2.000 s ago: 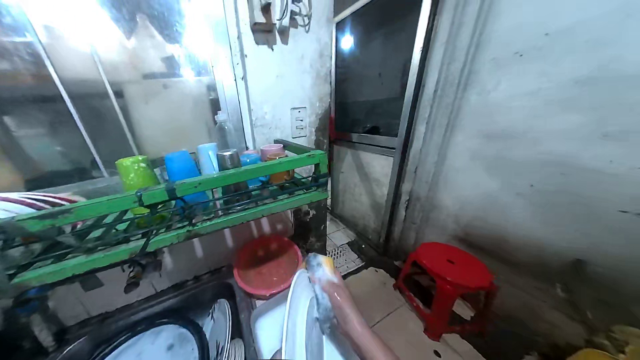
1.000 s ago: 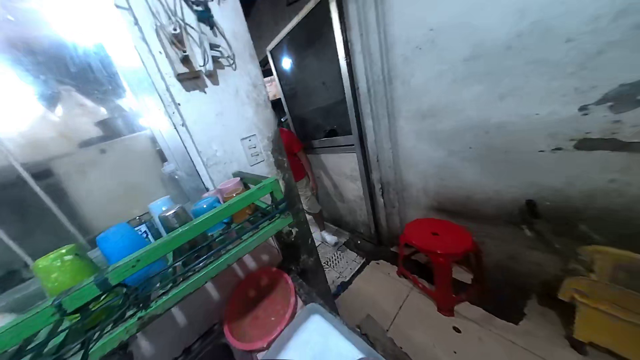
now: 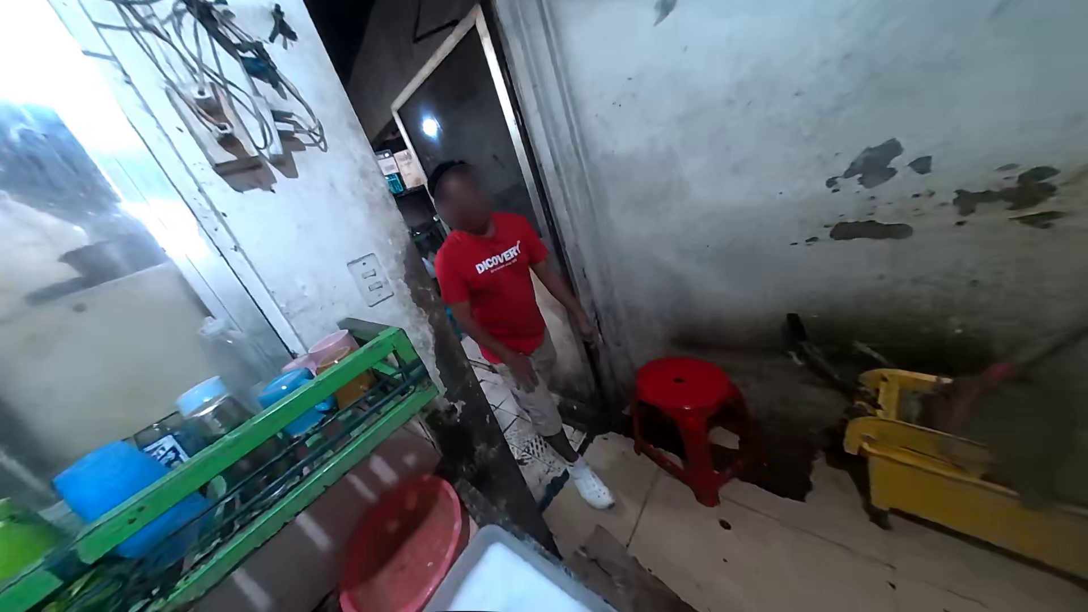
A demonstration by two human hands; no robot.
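Neither of my hands shows in the head view now, so what they hold cannot be seen. At the bottom edge lies a white plastic tub (image 3: pixel 514 578), partly cut off by the frame. A red plastic basin (image 3: pixel 404 544) leans or rests just left of it. Above them runs a green rack (image 3: pixel 255 442) holding a blue cup (image 3: pixel 119 493), a green cup (image 3: pixel 25 540) at the far left, a smaller blue cup (image 3: pixel 293 395), a pink cup (image 3: pixel 333 347) and a clear container with a light blue lid (image 3: pixel 202 396).
A person in a red shirt (image 3: pixel 493 285) stands in the doorway. A red plastic stool (image 3: pixel 688 391) is by the right wall, with a yellow mop bucket (image 3: pixel 952 493) farther right. Cables and power strips (image 3: pixel 229 127) hang on the wall above a switch plate (image 3: pixel 371 280).
The view has swung right. My hand and the white plate beside it, seen two seconds ago, are out of frame. The person, partly hidden behind the wall a second ago, is now in full view.
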